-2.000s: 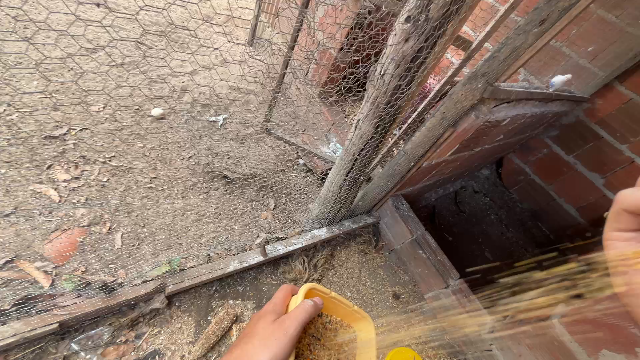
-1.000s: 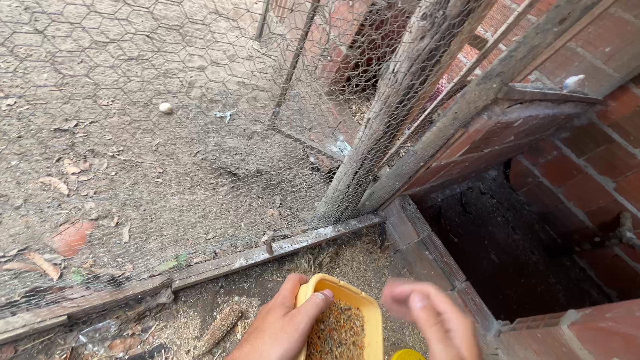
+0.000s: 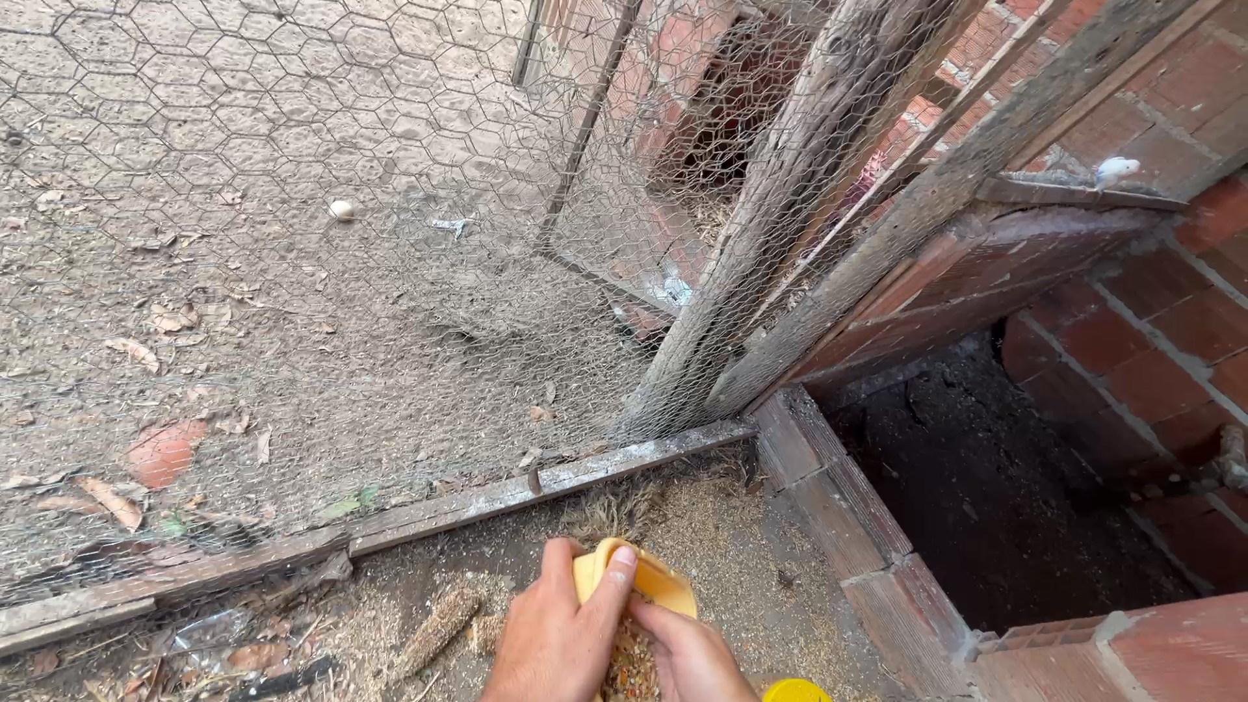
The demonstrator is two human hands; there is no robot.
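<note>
My left hand (image 3: 556, 634) grips the rim of a yellow plastic container (image 3: 668, 582), thumb over the edge, at the bottom centre. Mixed grain (image 3: 632, 668) lies inside it. My right hand (image 3: 687, 648) reaches into the container beside the left one; its fingertips are hidden, so whether it holds grain does not show. A bright yellow lid or cap (image 3: 795, 691) is partly in view at the bottom edge. Corn cobs (image 3: 441, 627) lie on the grain-strewn ground left of my hands.
Chicken wire (image 3: 292, 117) rises behind a wooden board (image 3: 546, 483) and rough wooden posts (image 3: 780, 185). An egg (image 3: 341, 210) lies on dirt beyond the mesh. At right, a low brick wall (image 3: 848, 517) borders a dark pit (image 3: 994, 487). A small white bird (image 3: 1114, 171) perches on a ledge.
My right hand was blurred at the far right, with grain streaking through the air, then came back left to the container. The container is now tilted differently, still in my left hand.
</note>
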